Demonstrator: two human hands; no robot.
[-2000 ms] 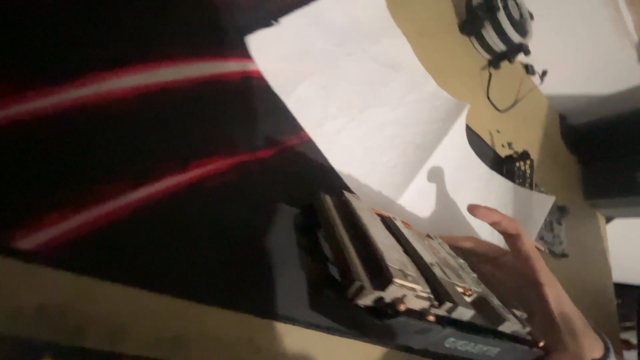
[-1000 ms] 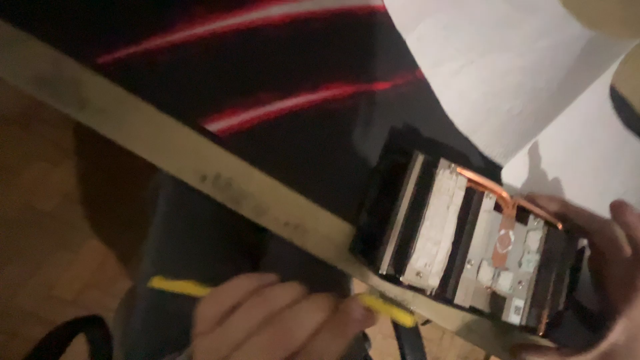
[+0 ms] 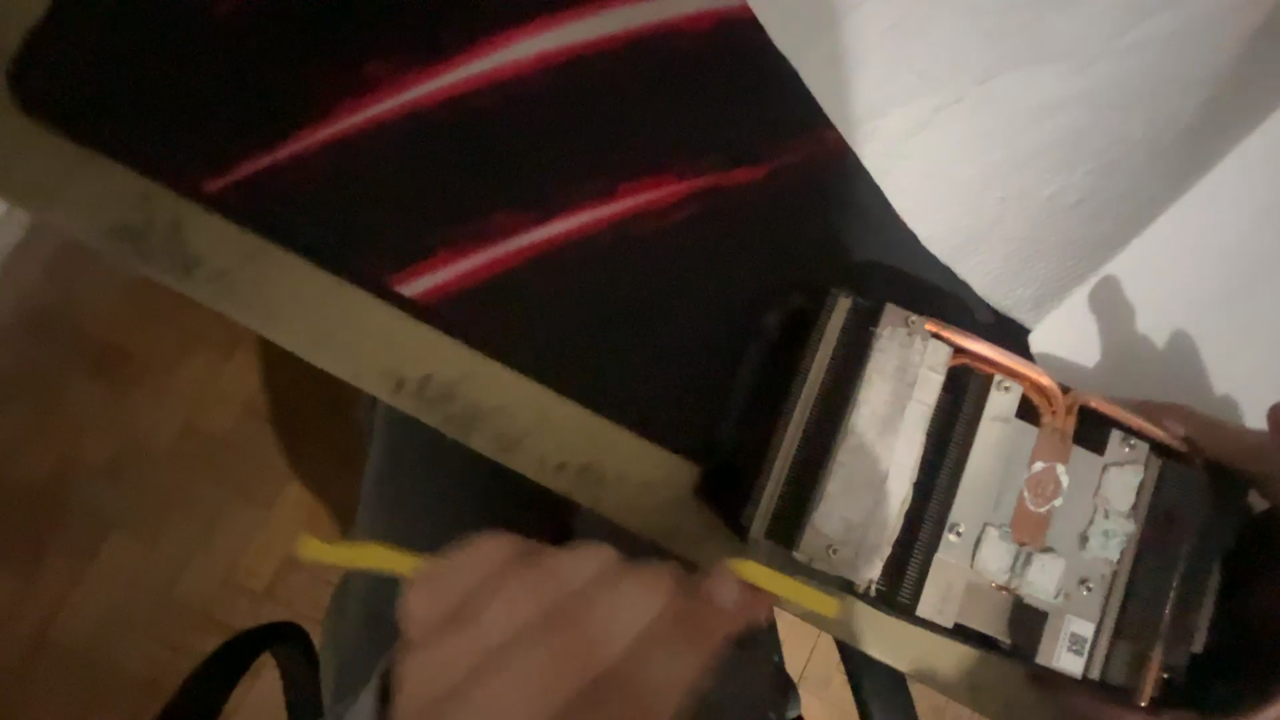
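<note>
My left hand [image 3: 570, 630], at the bottom centre and blurred, is closed around a thin yellow stick-like item [image 3: 785, 586] that juts out on both sides of the fist. Its right end is close to the lower left edge of a graphics card cooler [image 3: 1045, 485]. The cooler lies with its metal plates, copper heat pipes, thermal pads and a ring of pale paste facing up. At the right edge, my right hand [image 3: 1230, 440] grips the cooler's far end; most of that hand is in shadow or out of frame.
A black mat with red streaks [image 3: 600, 210] lies under the cooler's left side. White paper [image 3: 1000, 130] is spread behind it. The pale table edge [image 3: 400, 390] crosses diagonally. Below are a wooden floor [image 3: 130, 450], a leg in dark cloth and a black curved object [image 3: 250, 660].
Two seconds ago the cooler stood tilted beside my right hand; now its plates face up. My left hand and the yellow item came into view by one second ago. The view has shifted toward the table edge.
</note>
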